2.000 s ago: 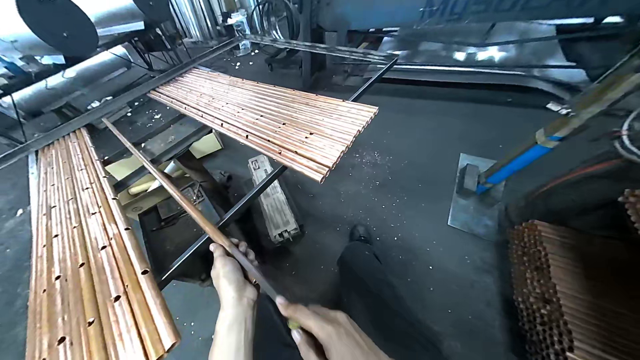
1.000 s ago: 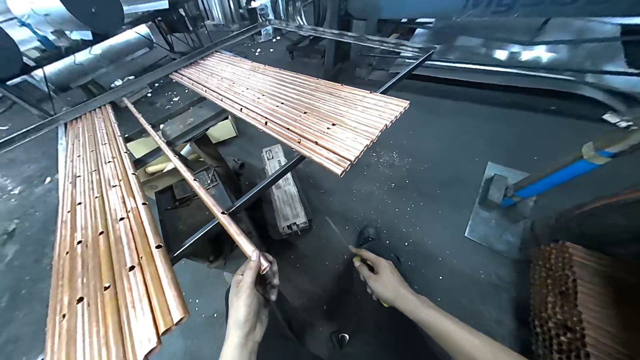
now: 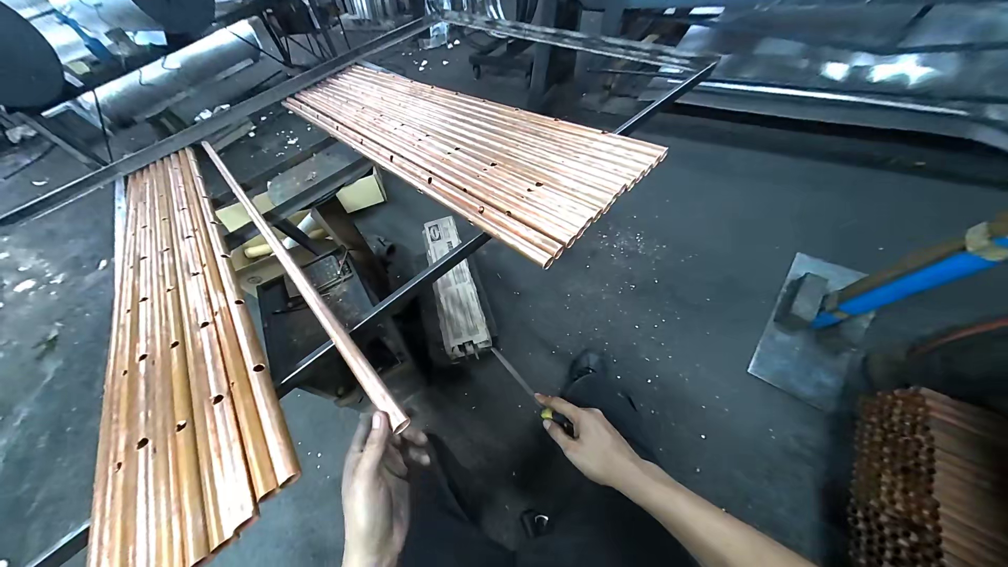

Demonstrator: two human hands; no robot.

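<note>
My left hand (image 3: pixel 382 472) holds the near end of a single copper pipe (image 3: pixel 307 291), which slants away across the dark metal rack bar (image 3: pixel 425 276). My right hand (image 3: pixel 591 437) grips the yellow-and-black handle of a thin file or similar long tool (image 3: pixel 516 372), its tip pointing up and left, apart from the pipe. Left of the single pipe lies a row of copper pipes with drilled holes (image 3: pixel 181 346). Another row of copper pipes (image 3: pixel 488 157) rests on the rack to the right, some with holes showing.
On the floor beneath the rack lies a long printed box (image 3: pixel 458 299). A blue post on a metal base plate (image 3: pixel 811 331) stands to the right. At the lower right is a stack of copper pipes (image 3: pixel 898 472). Rack rails (image 3: pixel 260 102) cross behind the pipes.
Two seconds ago the tool lay against the pipe's end with both hands close together; since then my right hand has moved away to the right with the tool. My left hand still holds the pipe.
</note>
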